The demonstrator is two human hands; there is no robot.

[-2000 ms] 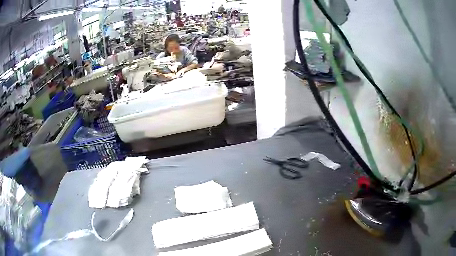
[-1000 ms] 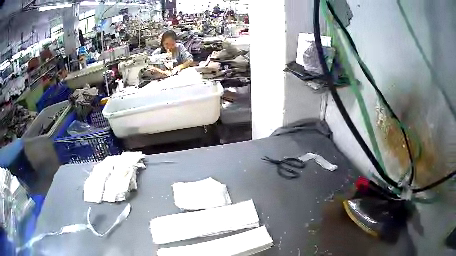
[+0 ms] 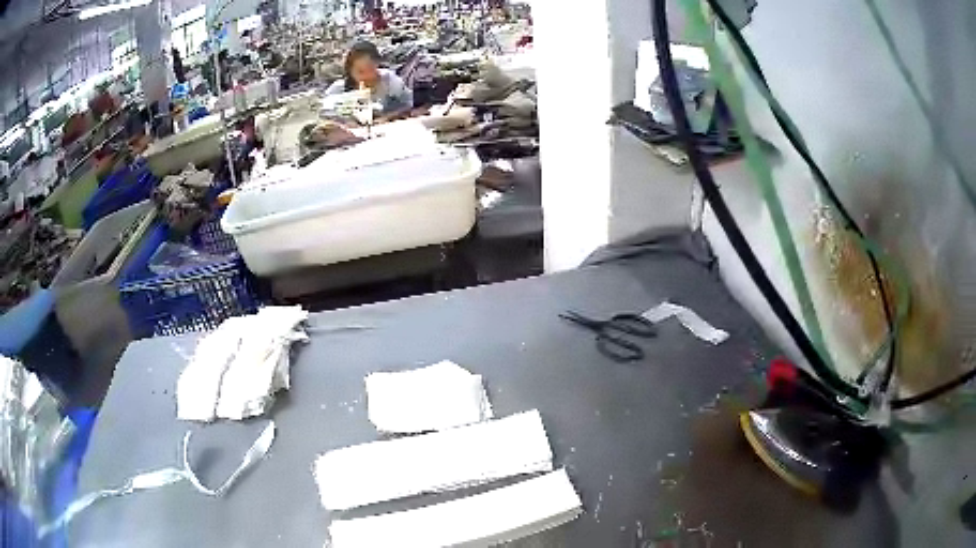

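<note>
Neither of my hands is in the picture. A long white stack of band pieces [image 3: 455, 516] lies nearest, cut off by the bottom edge. A second, wider long white stack [image 3: 433, 460] lies just beyond it. A short white pile of cut pieces [image 3: 426, 397] with an uneven edge lies beyond that. The steam iron [image 3: 805, 441], with a red part and a yellowish soleplate rim, rests on a dark area at the right. Black scissors [image 3: 614, 332] lie at the far right of the table beside a short white scrap [image 3: 690, 321].
A white cloth bundle [image 3: 242, 364] and a looped white tape [image 3: 219, 471] lie at the left of the grey table [image 3: 375, 332]. Green and black hoses [image 3: 771, 203] hang by the stained wall. Behind are a white tub [image 3: 353, 219], a blue crate [image 3: 187, 300] and a seated person.
The camera view has shifted slightly, so the table's things sit a little higher in the picture. The things on the table have not moved. The person behind has shifted their arms.
</note>
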